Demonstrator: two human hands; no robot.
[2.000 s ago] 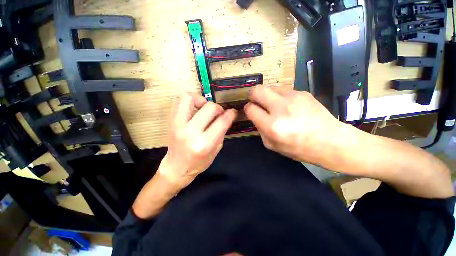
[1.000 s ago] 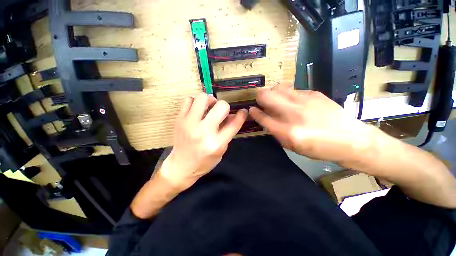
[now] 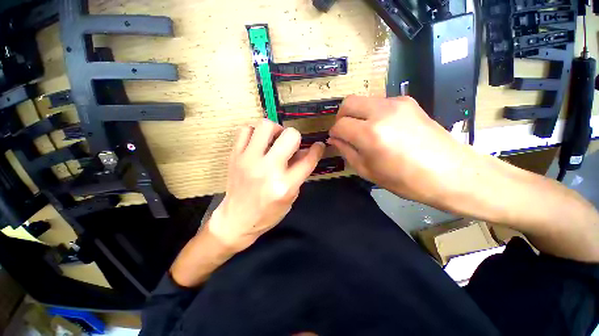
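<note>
An open comb-shaped black housing (image 3: 309,67) lies on the wooden board with its arms pointing right. A long green circuit board (image 3: 265,79) runs along its spine. Thin red wires show in the arms. My left hand (image 3: 269,174) rests over the lower end of the spine, fingertips on the third arm. My right hand (image 3: 381,141) has its fingertips together at the same arm, close to my left fingertips. The fingers hide most of that arm; whether they pinch a wire or small part cannot be told. The lowest arm shows partly below them.
Black comb units (image 3: 125,71) are piled at the left, one with a metal connector. A black box with a white label (image 3: 453,72) stands at the right. More black housings (image 3: 542,84) and a corded black cylinder (image 3: 578,118) lie further right. A cardboard box (image 3: 466,241) is below right.
Both hands have shifted slightly right along the third arm since two seconds ago. In the last second my right fingers have closed in and bent more; my left hand has barely moved.
</note>
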